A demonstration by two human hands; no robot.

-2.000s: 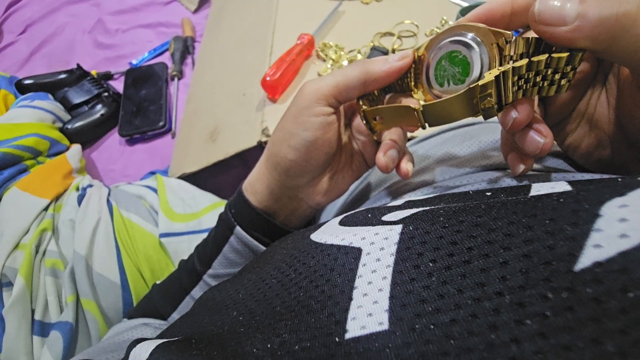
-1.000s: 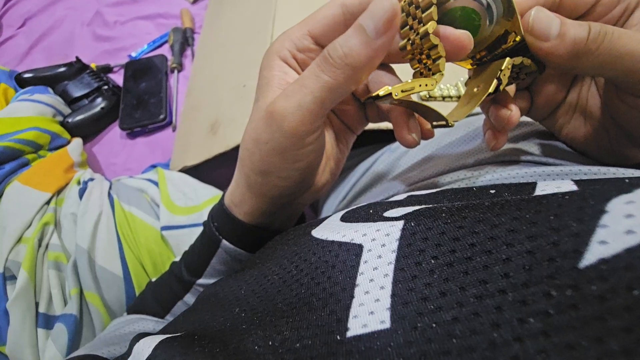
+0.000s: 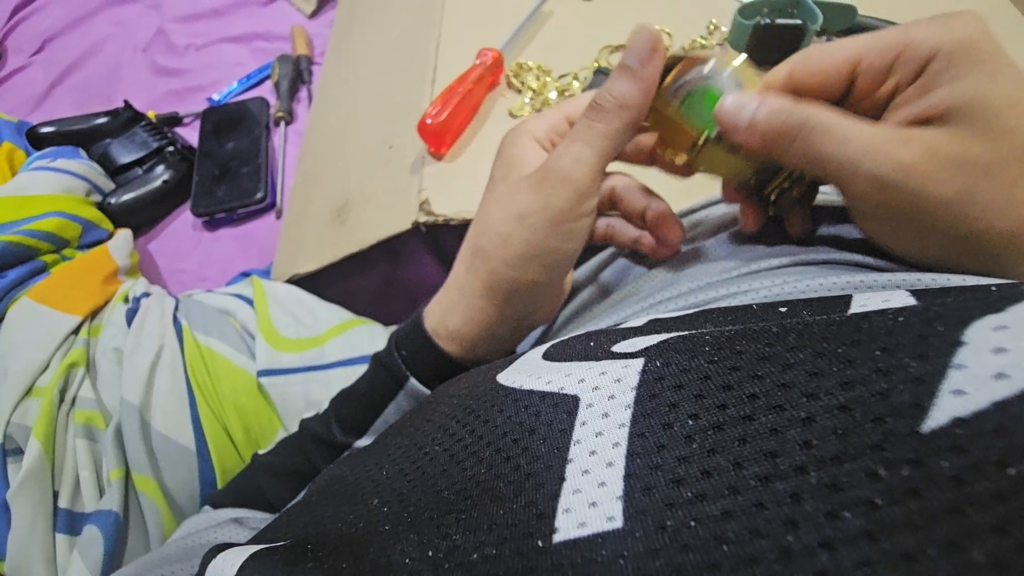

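A gold-coloured wristwatch (image 3: pixel 680 132), blurred, is held between my two hands, its case back with a green centre facing me. My left hand (image 3: pixel 560 176) has its fingers at the left side of the case, thumb raised. My right hand (image 3: pixel 888 136) grips the case's right side, its thumb over the edge of the green centre. Part of the gold bracelet (image 3: pixel 780 184) hangs under the right fingers; the rest is hidden. Just beyond my left hand, a red-handled screwdriver (image 3: pixel 462 102) lies on the cardboard, beside gold chain jewellery (image 3: pixel 540 86).
The cardboard surface (image 3: pixel 360 104) bears a smartwatch with a green strap (image 3: pixel 774 30) at the back. On the purple cloth (image 3: pixel 168 40) at left lie a black game controller (image 3: pixel 136 164), a smartphone (image 3: pixel 230 158), a dark-handled screwdriver (image 3: pixel 284 88) and a blue tool (image 3: pixel 240 83). A patterned blanket (image 3: pixel 160 360) is bunched nearer.
The bracelet strap that stood up by my left fingers a second ago is no longer seen there. My left hand has lowered, and the red screwdriver shows again.
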